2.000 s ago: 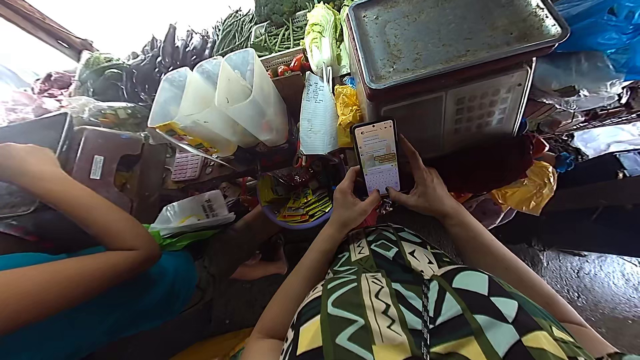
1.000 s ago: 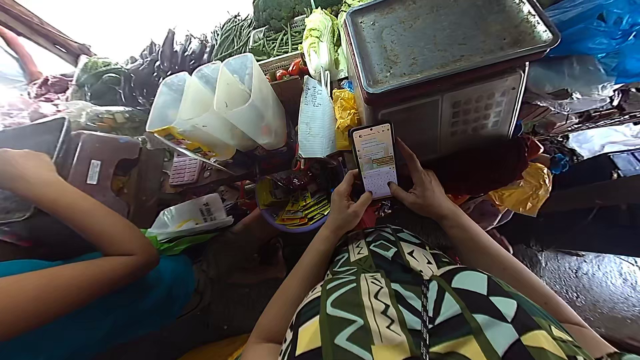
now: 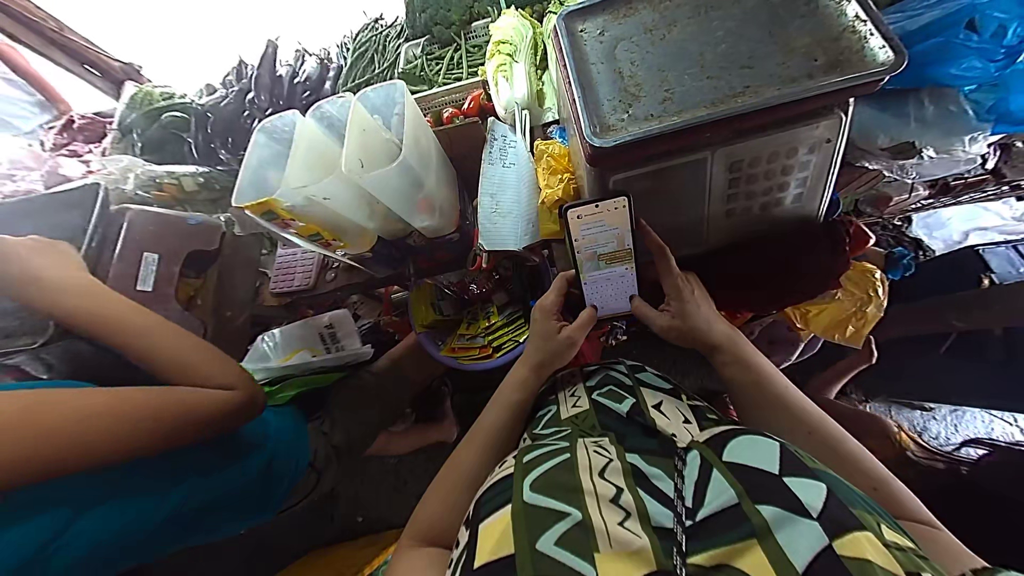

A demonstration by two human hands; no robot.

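Note:
A smartphone (image 3: 602,260) is held upright between my two hands, its lit screen showing a chat with an on-screen keyboard. My left hand (image 3: 558,328) grips its lower left side, thumb at the bottom corner. Along the right edge lies my right hand (image 3: 680,304), with the thumb over the keyboard's lower right and the index finger reaching up behind the side. Just beyond the phone stands a weighing scale with a metal tray (image 3: 728,64) on top. A yellow plastic bag (image 3: 555,180) and a sheet of paper with handwriting (image 3: 508,188) hang left of the scale.
Clear plastic containers (image 3: 400,160) stand at the left, near a pink calculator (image 3: 295,267) and a purple basin (image 3: 472,362) of packets. Eggplants (image 3: 268,80), green beans (image 3: 448,66) and napa cabbage (image 3: 512,64) lie behind. Another person's arm (image 3: 120,344) rests at far left.
My hands still hold the phone in nearly the same place. My right thumb has shifted slightly at the phone's lower edge. At the upper left, an arm seen one second ago has moved.

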